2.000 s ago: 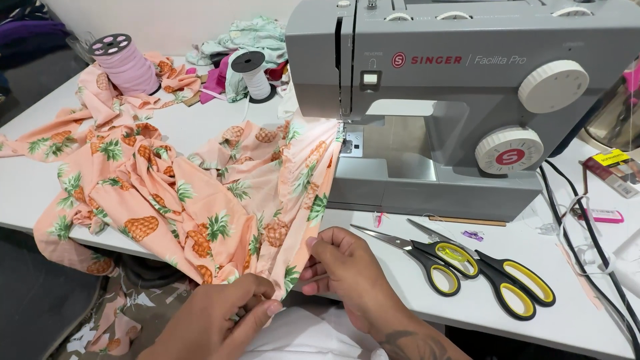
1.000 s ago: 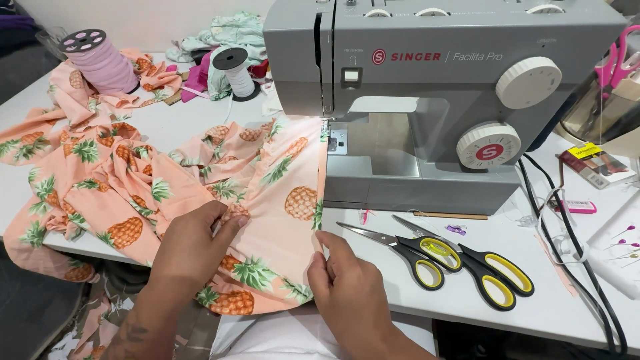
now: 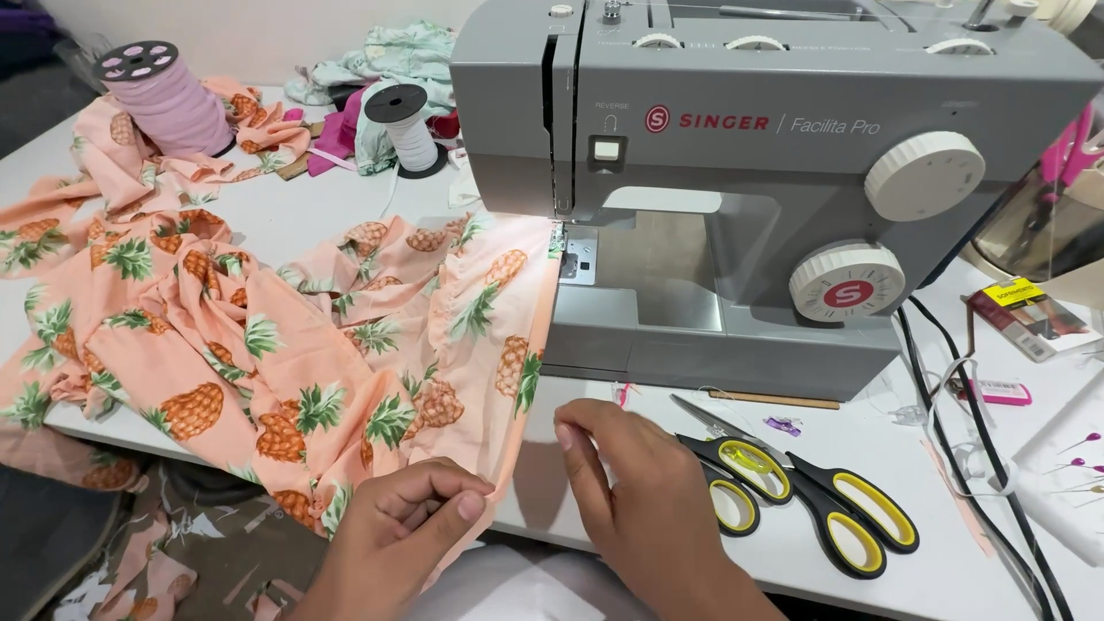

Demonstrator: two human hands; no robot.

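My left hand [image 3: 414, 526] pinches the folded hem edge of peach fabric printed with pineapples [image 3: 345, 379] near the table's front edge. The far end of that edge lies under the presser foot [image 3: 558, 237] of a grey Singer sewing machine [image 3: 733, 164]. Just right of the fabric, my right hand [image 3: 638, 492] holds nothing, its thumb and index finger apart. Two pairs of scissors with black and yellow handles [image 3: 849, 517] lie to the right of that hand.
A spool of lilac elastic [image 3: 172, 103] and a smaller white spool [image 3: 412, 138] stand behind the fabric. Black cables [image 3: 966, 414], a small box [image 3: 1031, 319] and pins [image 3: 1078, 461] are at the right. Mint cloth [image 3: 388, 69] lies at the back.
The left hand has moved from the middle of the fabric to its front edge and pinches it there. The right hand has come away from the edge. The fabric edge is drawn straight.
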